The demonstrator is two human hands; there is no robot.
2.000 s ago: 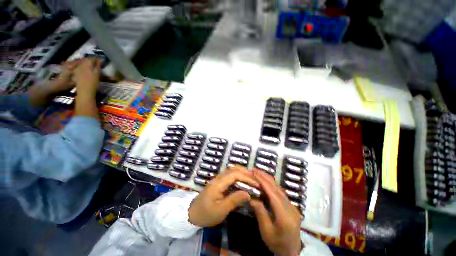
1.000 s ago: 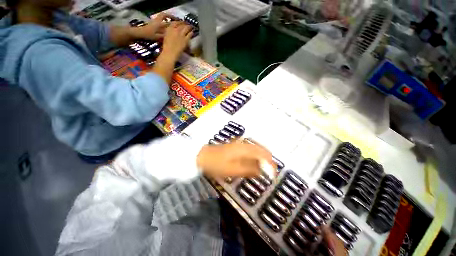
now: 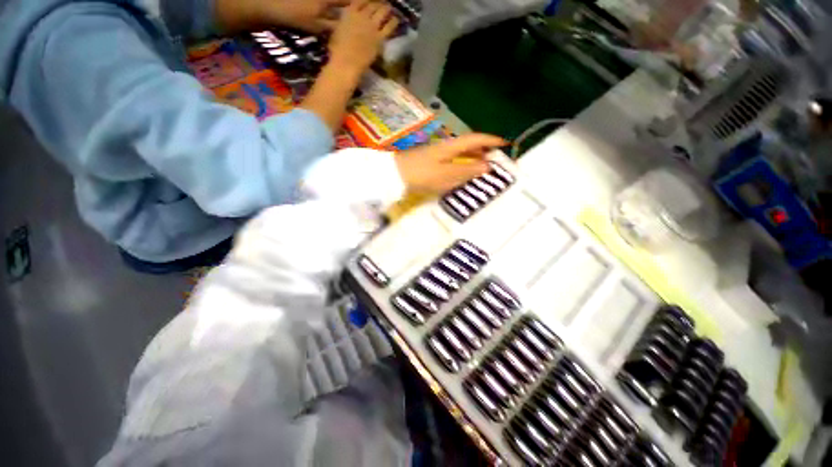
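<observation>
My left hand (image 3: 444, 168) reaches over the far left end of the white tray (image 3: 415, 235). Its fingers are stretched out beside and above a short row of glossy dark oval units (image 3: 477, 191), with no unit visible in them; the underside of the hand is hidden. Several more rows of these units (image 3: 493, 319) lie along the tray's near side. A lone unit (image 3: 373, 269) lies at the near left corner. Taller, darker stacked units (image 3: 659, 352) stand at the tray's right part. My right hand is not in view.
A person in a light blue sleeve (image 3: 182, 155) works at the left over colourful printed sheets (image 3: 392, 114). A round clear container (image 3: 652, 208) and a blue device with a red spot (image 3: 775, 214) are behind the tray. A grey-white ribbed piece (image 3: 342, 356) is below its near edge.
The view has turned further left. My left hand has moved from the near rows to the tray's far left end. My right fingertips have left the picture.
</observation>
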